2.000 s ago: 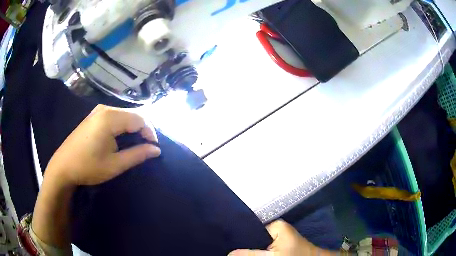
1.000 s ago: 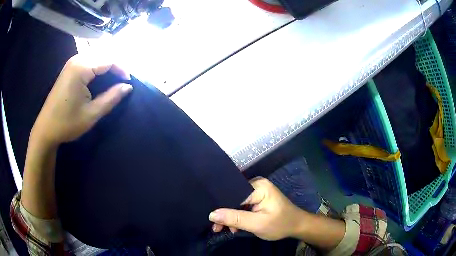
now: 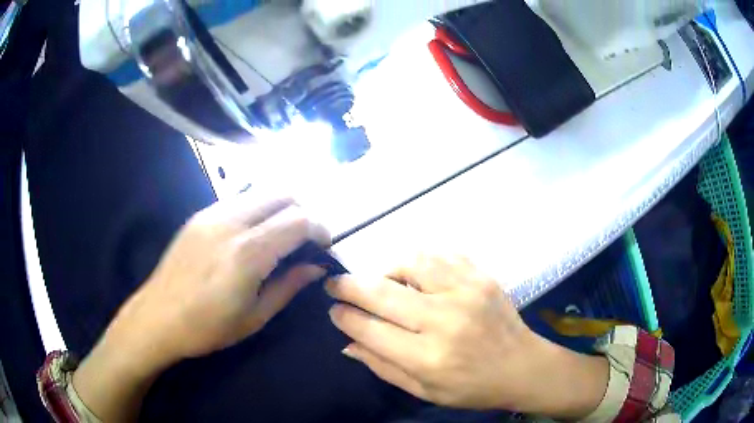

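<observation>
A dark fabric panel (image 3: 273,372) lies at the front of the white table, below the needle area, partly hidden by both hands. My left hand (image 3: 236,268) pinches its top edge between thumb and fingers. My right hand (image 3: 430,330) is close beside it, its fingertips on the same edge and over the fabric. The sewing machine head (image 3: 198,74) is above, its presser foot area washed out by the lamp glare. A small dark square-ended part (image 3: 350,143) shows right of the needle area. The fabric is not under the needle.
More dark fabric (image 3: 99,182) lies on the left. A black flat object (image 3: 529,70) lies over a red loop handle (image 3: 465,89) under the machine arm. A ruler (image 3: 612,231) runs along the table's front edge. A green basket (image 3: 738,248) with a yellow strip (image 3: 724,289) is at right.
The view has shifted back toward the machine. My right hand has moved from the panel's lower right corner up beside my left hand, at the panel's top edge.
</observation>
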